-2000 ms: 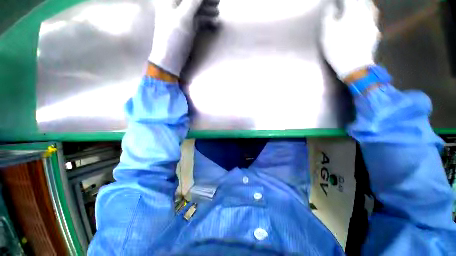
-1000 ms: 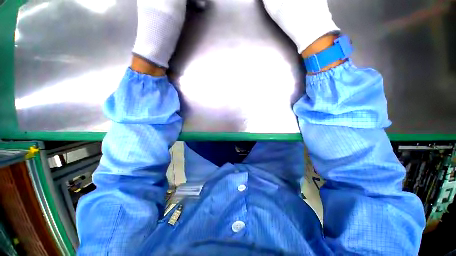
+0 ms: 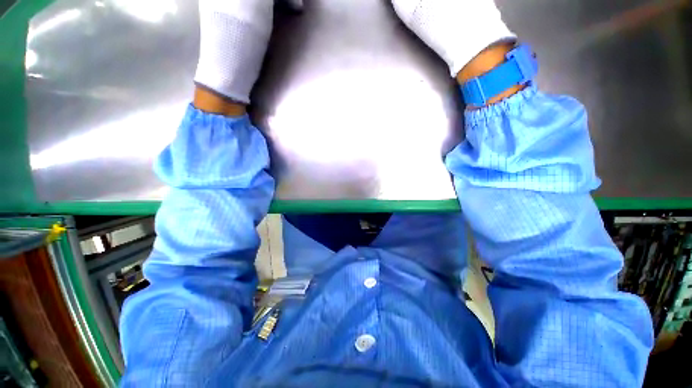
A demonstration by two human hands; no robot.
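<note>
My left hand [image 3: 236, 44], in a white knit glove, reaches up past the top edge of the picture; its fingers are cut off. My right hand [image 3: 454, 29], in the same kind of glove with a blue wrist strap [image 3: 501, 77], also reaches out at the top, and its fingers are out of view. What the hands hold, if anything, cannot be seen. Both forearms lie over a shiny steel plate [image 3: 357, 170] with strong glare. A small dark patch shows beside my left hand at the top edge.
The green bench edge [image 3: 364, 206] runs across in front of my body. Below it at the left stand a metal frame [image 3: 114, 261] and reddish-brown upright sheets [image 3: 47, 314]. At the lower right is a rack of thin dark upright items [image 3: 654, 254].
Since two seconds ago my right hand has moved left, closer to my left hand, and both reach further out at the top. Over the last second they have hardly moved.
</note>
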